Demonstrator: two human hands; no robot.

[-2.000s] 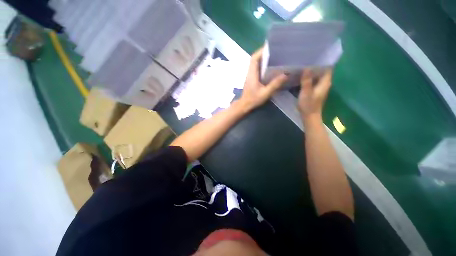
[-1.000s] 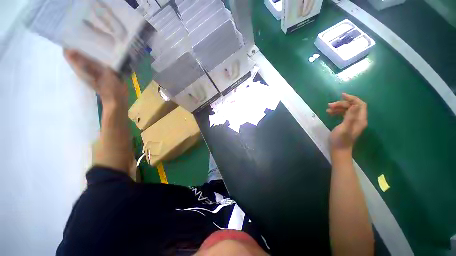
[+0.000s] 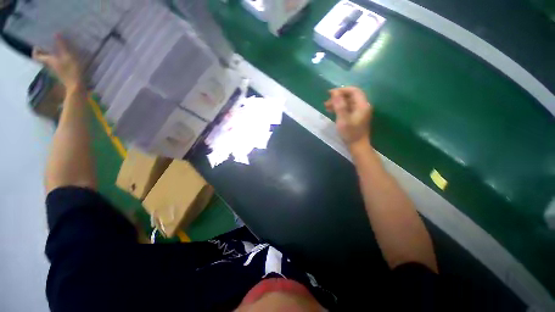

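My left hand (image 3: 62, 64) is at the upper left with its fingers spread, against the far end of the stacked open boxes (image 3: 176, 67). The boxes stand in two close rows, with pink product pictures on the near ends. It is blurred, and I cannot tell whether the hand touches or grips a box. My right hand (image 3: 351, 113) is over the green belt, fingers curled, with nothing seen in it. A loaded white tray (image 3: 348, 30) with a black cable bundle lies on the belt beyond it.
A heap of white paper slips (image 3: 246, 130) lies on the dark bench top (image 3: 286, 183). A pale metal rail (image 3: 304, 116) separates bench and green belt. Yellow scrap (image 3: 438, 179) lies on the belt. Kraft cartons (image 3: 176, 198) are below at left. A printed box (image 3: 285, 13) is at the top.
My left hand has moved up and left to the far end of the stack; the box it held is no longer distinct. My right hand has shifted left and its fingers have curled. The view has shifted.
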